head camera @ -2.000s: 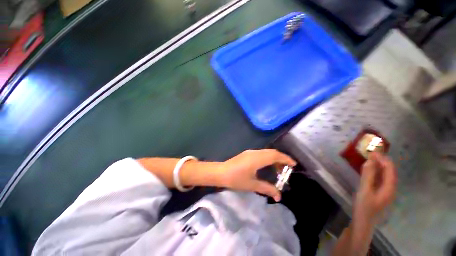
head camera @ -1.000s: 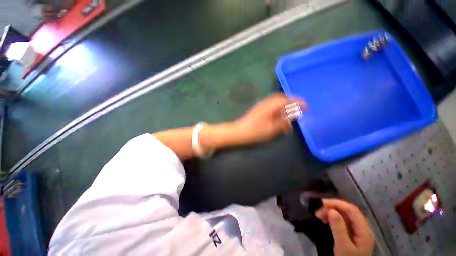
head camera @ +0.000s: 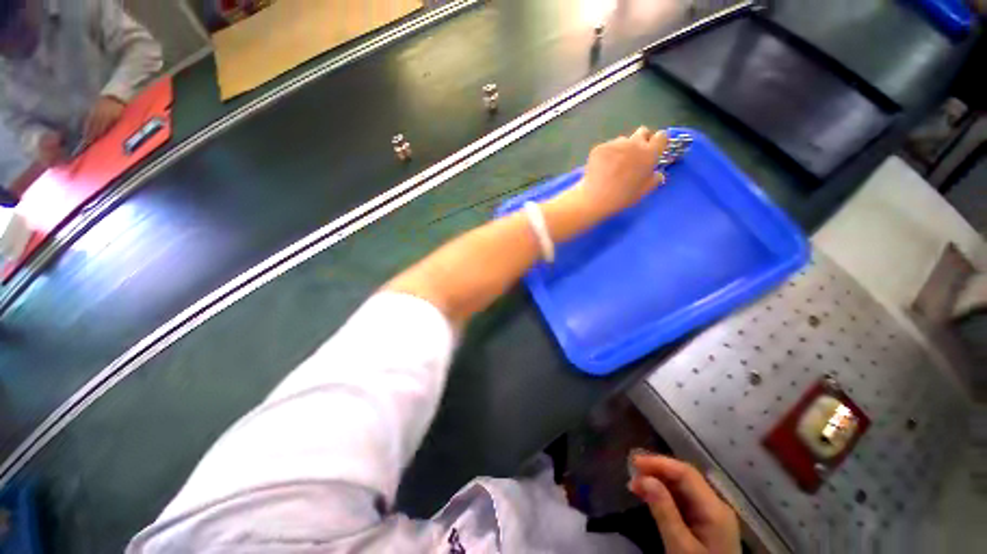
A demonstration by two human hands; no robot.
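The blue plastic tray (head camera: 671, 276) lies on the green bench. Small shiny metal parts (head camera: 679, 147) are bunched at its far end. My left hand (head camera: 624, 173), with a white band at the wrist, reaches over the tray, its fingers closed on metal parts at the bunch; the fingers partly hide them. My right hand (head camera: 687, 503) is low in the picture, left of the perforated plate, fingers bent together; whether the small pale spot at the fingertips is a held part is unclear. One bright metal part (head camera: 836, 423) sits on the dark red fixture (head camera: 795, 442).
The perforated metal plate (head camera: 736, 417) is at right. A black tray (head camera: 774, 92) lies beyond the blue tray. Several metal parts stand on the conveyor (head camera: 281, 162) behind a metal rail. A tan cardboard sheet (head camera: 303, 43) and a person at a red mat (head camera: 124, 119) are at upper left.
My left hand has moved with metal parts from near my body, past the tray's near edge, to the bunch. My right hand has left the fixture, where a part remains. The view has shifted.
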